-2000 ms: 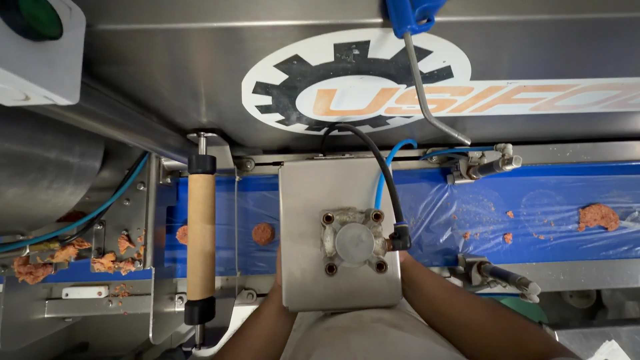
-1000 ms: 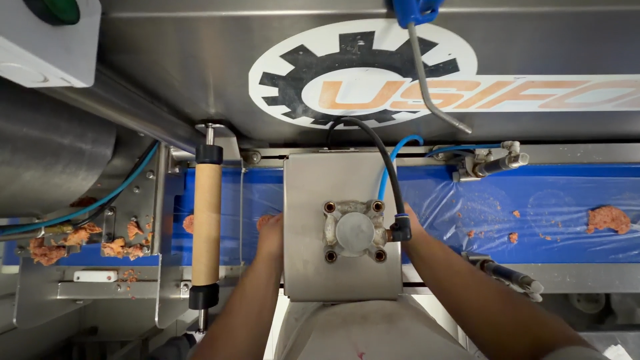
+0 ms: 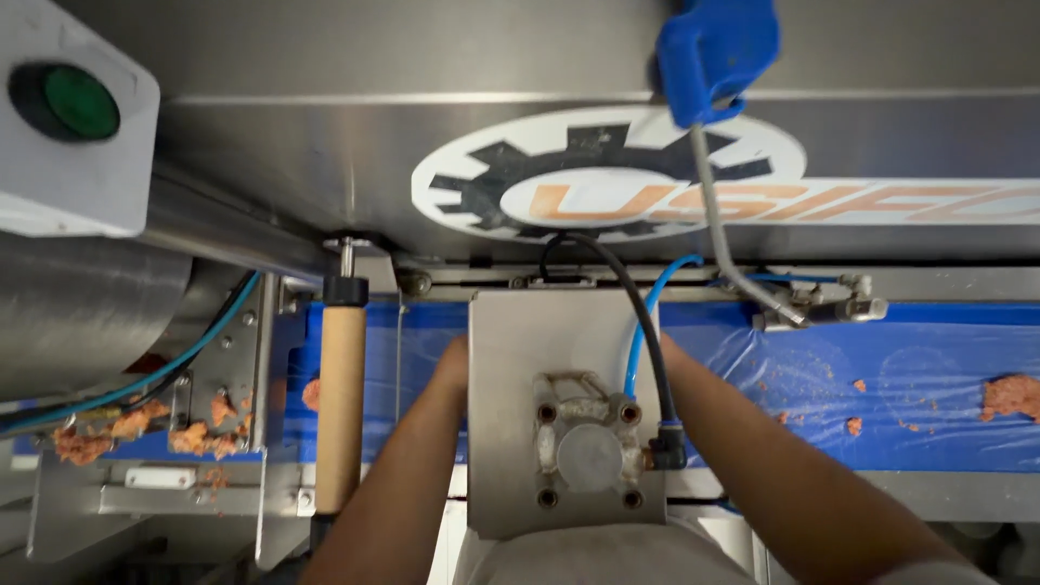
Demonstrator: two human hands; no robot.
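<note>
A steel housing (image 3: 520, 341) with a round pneumatic fitting (image 3: 589, 457) stands across a blue conveyor belt (image 3: 707, 439). My left hand (image 3: 457, 366) reaches in at its left side, and my right hand (image 3: 673, 356) at its right. Only wrist-side edges of both show; the fingers and anything they touch are hidden behind the housing. A round patty of minced meat (image 3: 310, 395) lies on the belt, partly behind a tan roller (image 3: 340, 406). A larger clump of minced meat (image 3: 1011, 396) lies at far right, with small crumbs between it and my right forearm.
A blue-handled spray gun (image 3: 719, 57) with a bent metal tube (image 3: 711, 203) hangs above the housing. Black and light-blue hoses run to the fitting. Meat scraps (image 3: 191, 439) cling to steel brackets at left, near a metal drum (image 3: 81, 309). A green button (image 3: 80, 102) is at upper left.
My left hand has moved up along the housing's left side since two seconds ago. The patty seen beside the housing in the earliest frame no longer shows there.
</note>
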